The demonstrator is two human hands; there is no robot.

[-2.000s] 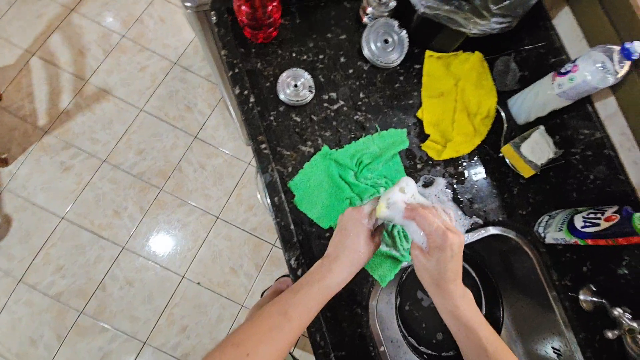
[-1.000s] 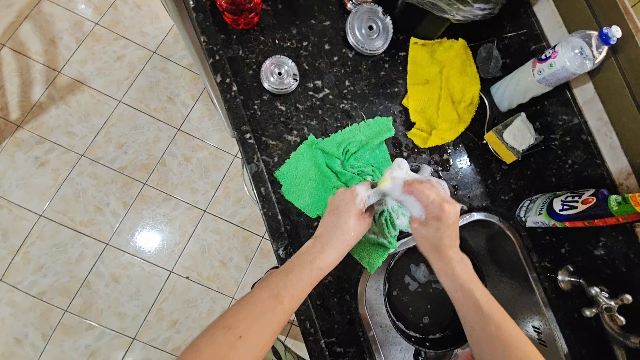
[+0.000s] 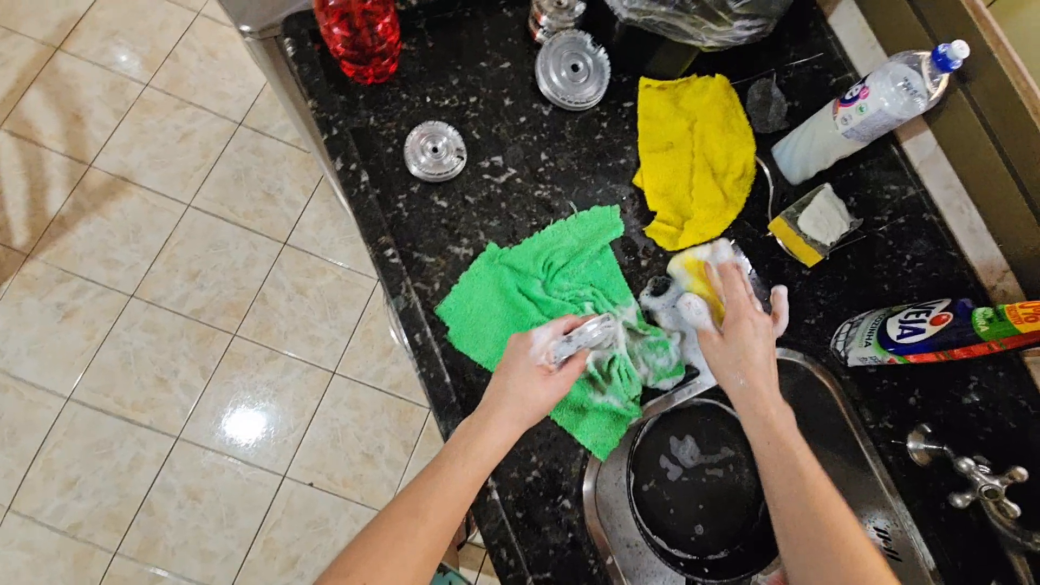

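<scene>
My left hand [image 3: 532, 370] grips a small round metal burner part [image 3: 583, 337] wet with suds, over the soapy edge of a green cloth [image 3: 544, 268]. To its right, my right hand [image 3: 738, 329] rests on a foamy yellow sponge [image 3: 697, 280] at the counter beside the sink, fingers spread over it. White foam lies between the two hands. Farther up the counter are a round metal burner part [image 3: 435, 151] and a larger one [image 3: 573, 70]. A yellow cloth [image 3: 695, 158] lies above the sponge.
A black pan [image 3: 699, 496] sits in the steel sink [image 3: 845, 406]. At right are a tap [image 3: 987, 487], a Veja cleaner bottle [image 3: 918, 331], a holder with a sponge [image 3: 796, 240] and a clear bottle [image 3: 865, 114]. A red container [image 3: 361, 36] stands at the upper left of the black counter [image 3: 504, 130].
My hands, together over the green cloth before, are now apart. The right hand has moved right with the sponge onto the counter; the left keeps the metal part.
</scene>
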